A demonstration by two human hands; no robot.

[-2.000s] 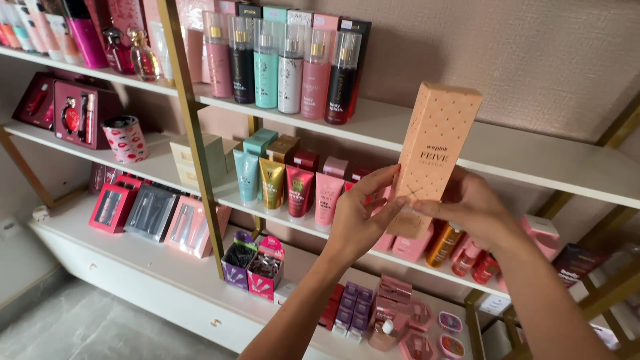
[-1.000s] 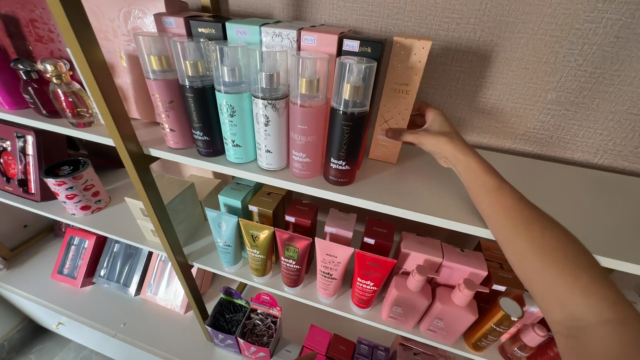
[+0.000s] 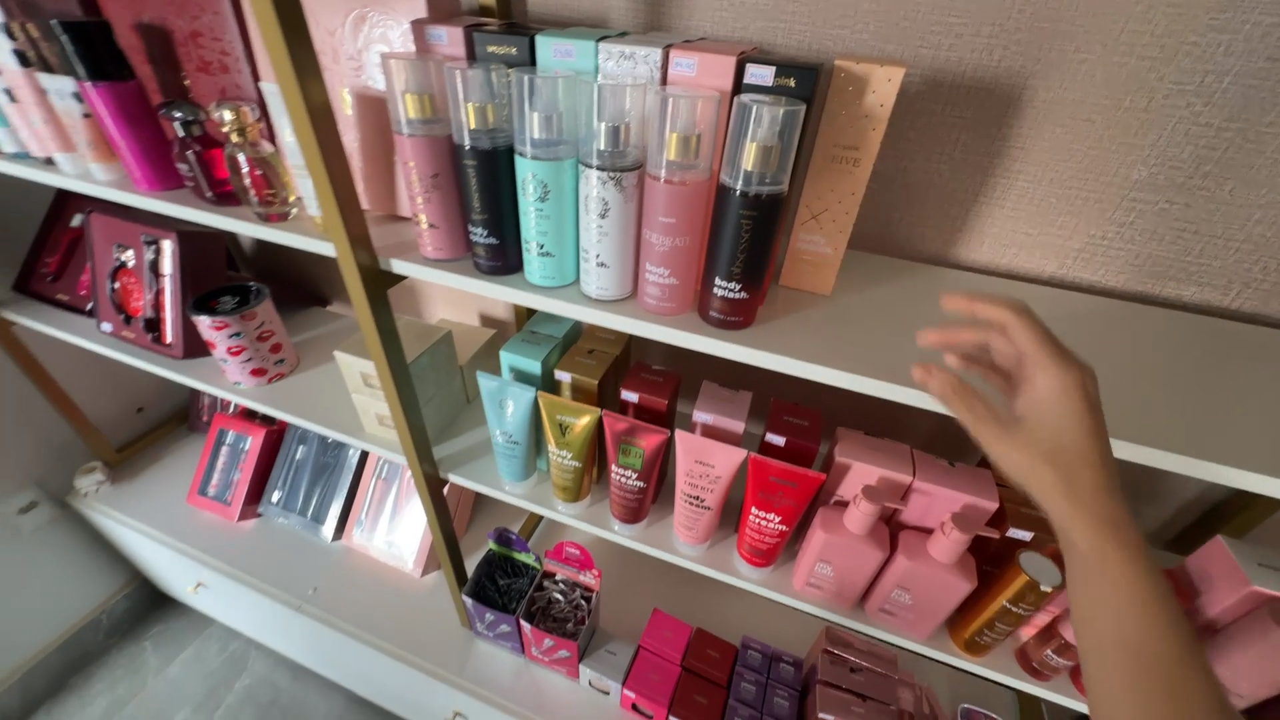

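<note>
A peach-orange cardboard box (image 3: pixel 842 180) stands upright on the top white shelf, just right of the black box and the dark body splash bottle (image 3: pixel 743 240). My right hand (image 3: pixel 1020 390) hangs in front of that shelf's edge, to the right of and below the peach box, fingers apart, touching nothing that I can see. More body splash bottles stand in a row to the left: a pink one (image 3: pixel 677 220), a white one (image 3: pixel 611 200) and a mint one (image 3: pixel 547 190), with their boxes behind. My left hand is out of view.
Below, the middle shelf holds body cream tubes (image 3: pixel 635 465) and pink pump bottles (image 3: pixel 845 550). A gold metal upright (image 3: pixel 370 290) divides the shelves. Perfume bottles (image 3: pixel 260 165) and a lip-print canister (image 3: pixel 245 335) stand left of it. Small boxes (image 3: pixel 665 655) sit lower down.
Two seconds ago both hands held the peach box in front of the shelves; one second ago my right hand held it at the top shelf. Now it stands there, released, and my hand is away from it.
</note>
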